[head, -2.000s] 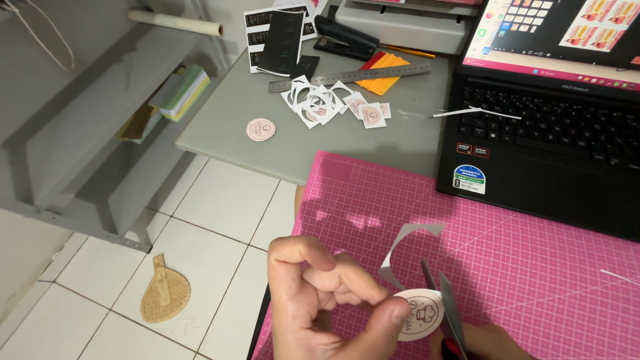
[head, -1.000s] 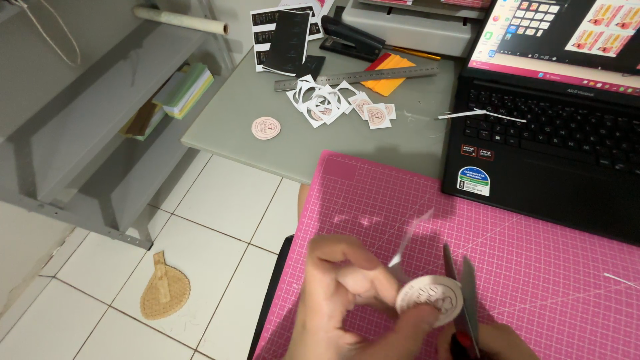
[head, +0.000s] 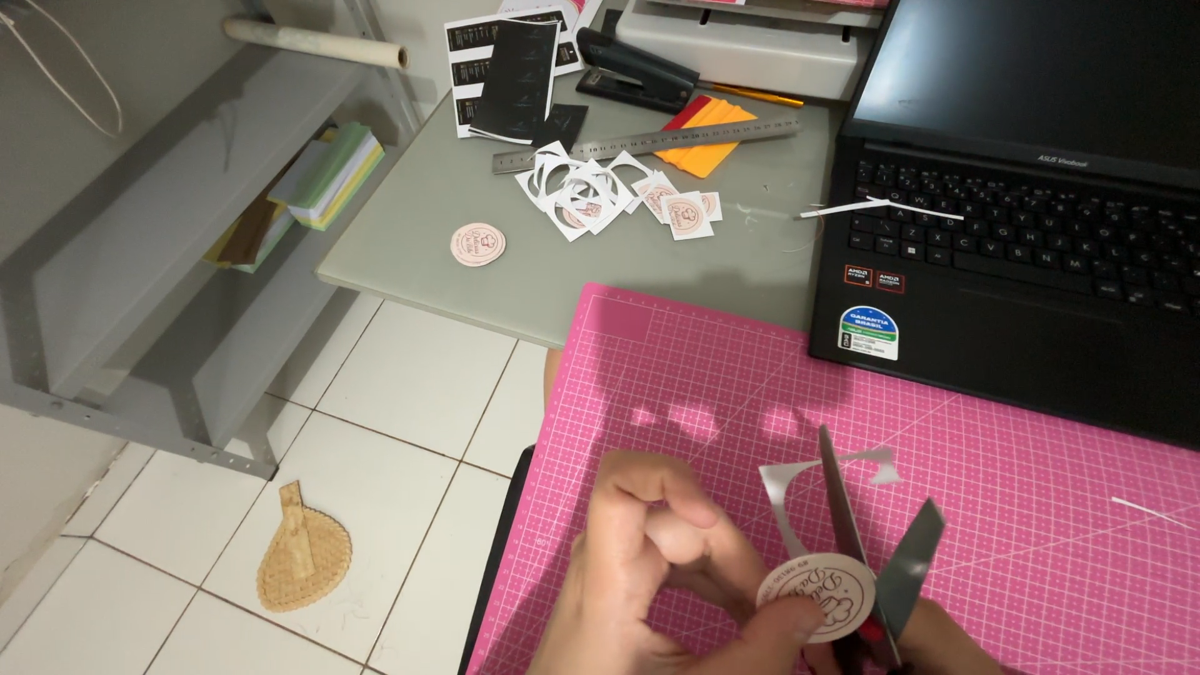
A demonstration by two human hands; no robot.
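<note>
My left hand point(head: 670, 572) pinches a round printed paper label point(head: 825, 595) between thumb and fingers, over the pink cutting mat point(head: 694, 375). A curved white offcut point(head: 783, 497) trails from the label's edge. At the lower right, my right hand point(head: 942, 642) holds scissors point(head: 872, 544) with the blades apart, beside and partly behind the label's right edge. Much of that hand is hidden by the label or outside the frame. A round label point(head: 478, 244) lies on the grey table, left of square label pieces point(head: 686, 216) and white paper offcuts point(head: 581, 192).
An open laptop point(head: 1022, 234) with a paper strip across its keys stands at the right. A steel ruler point(head: 647, 143), a black stapler point(head: 637, 70), orange cards point(head: 708, 136) and black printed sheets point(head: 516, 80) lie behind. Grey shelving point(head: 159, 206) stands left; a woven fan point(head: 305, 553) lies on the floor.
The laptop screen has gone from lit to dark. The label has turned in my left hand, and the curved offcut at its edge has shifted.
</note>
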